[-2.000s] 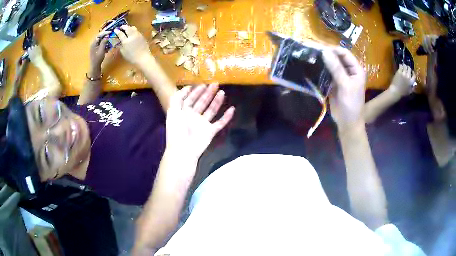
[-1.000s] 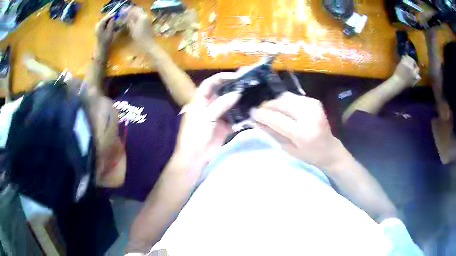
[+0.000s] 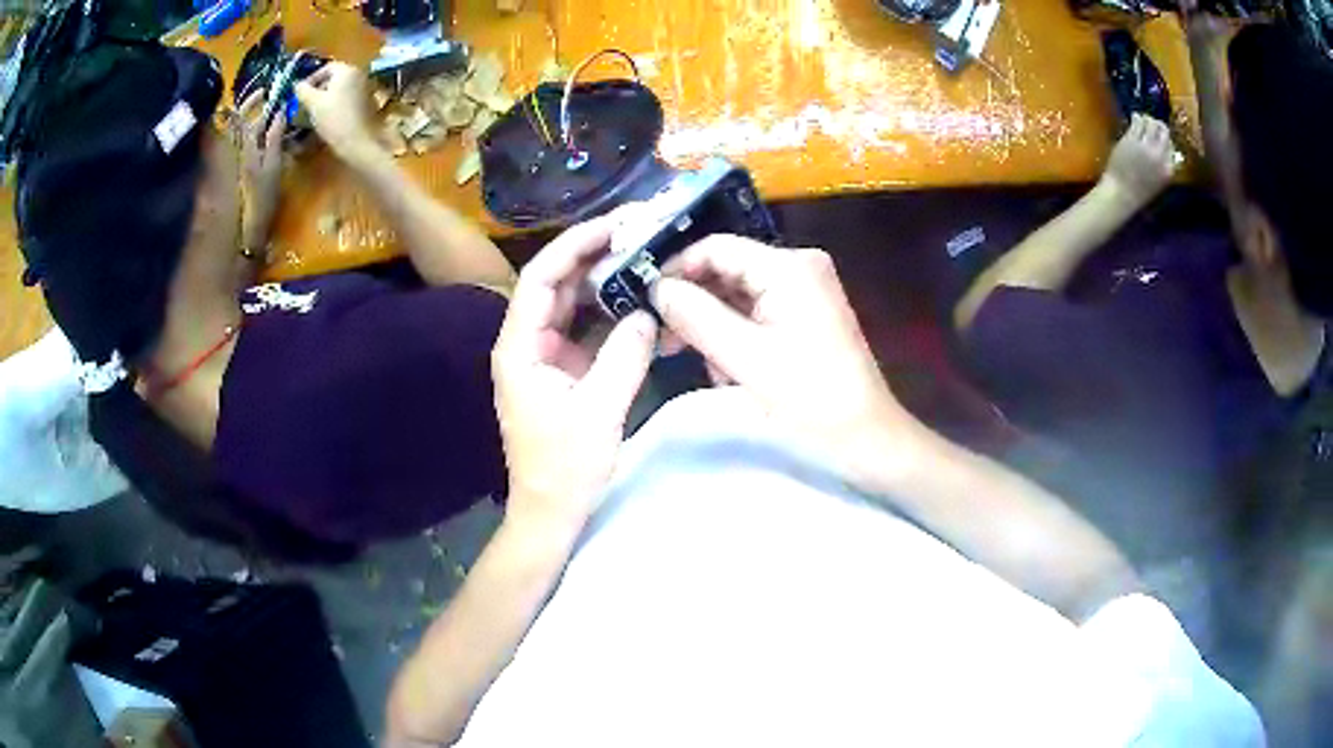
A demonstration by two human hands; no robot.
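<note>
A black round housing [image 3: 570, 154] with thin red, yellow and white lead wires [image 3: 567, 102] at its centre shows just beyond my hands, over the bench edge. A black module with a silvery edge [image 3: 684, 222] is joined to it or overlaps it; I cannot tell which. My left hand [image 3: 578, 358] grips the module's left side. My right hand [image 3: 768, 322] pinches at the module's near edge, by a tiny pale piece [image 3: 643, 269]. Whether the right fingers hold that piece or the module edge is hard to see.
The orange-brown bench [image 3: 760, 88] carries tan paper scraps [image 3: 439, 110] at the left and a pale-edged unit [image 3: 965, 29] at the far right. A person in a dark cap [image 3: 110, 176] sits close at left, another person at right [image 3: 1140, 307]. A black bin [image 3: 219, 658] stands lower left.
The module, earlier raised in my right hand, is now between both hands near the bench edge. The round housing with its wires has come into clear view. The left neighbour's head has moved.
</note>
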